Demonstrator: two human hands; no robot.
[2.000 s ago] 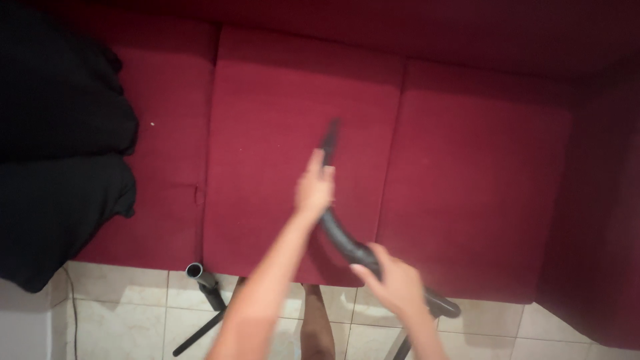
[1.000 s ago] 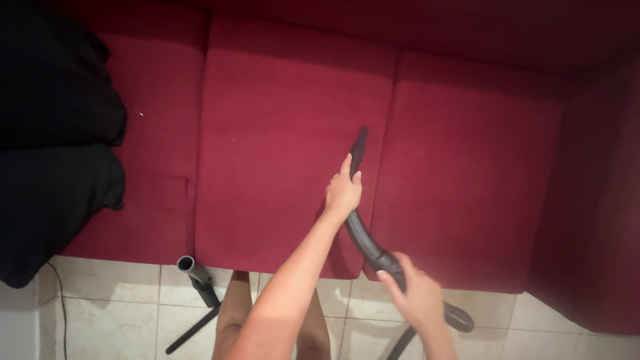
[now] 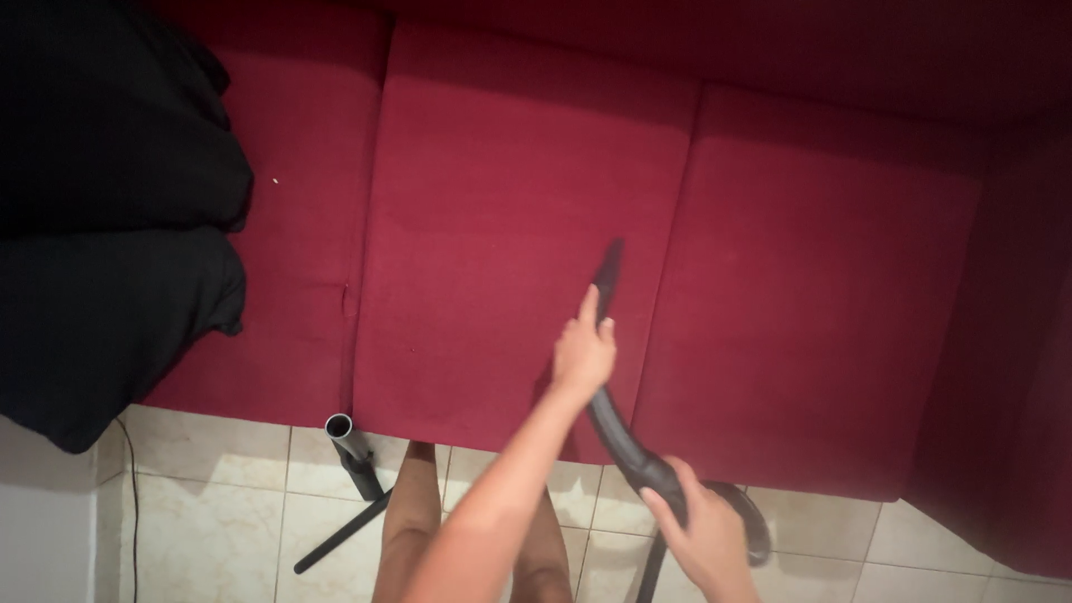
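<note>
My left hand (image 3: pixel 584 347) is closed around the front of a dark vacuum cleaner tube, its forefinger stretched along the crevice nozzle (image 3: pixel 610 266). The slightly blurred nozzle points up and away over the middle red seat cushion (image 3: pixel 502 209), near the seam with the right cushion (image 3: pixel 804 293). Whether its tip touches the fabric I cannot tell. Further back, my right hand (image 3: pixel 699 523) grips the curved vacuum handle (image 3: pixel 641 465). From there a flexible hose (image 3: pixel 749 523) bends down past the sofa's front edge.
Black fabric cushions (image 3: pixel 109 301) lie on the sofa's left side. A vacuum wand (image 3: pixel 350 444) stands at the front edge, by a dark floor head (image 3: pixel 343 532). A thin cable (image 3: pixel 134 502) runs over the tiled floor (image 3: pixel 209 511) at left. A small white speck (image 3: pixel 275 180) lies on the left cushion.
Since two seconds ago, the nozzle and both hands have moved right over the middle cushion, closer to its right seam. Both hands keep their hold on the vacuum parts.
</note>
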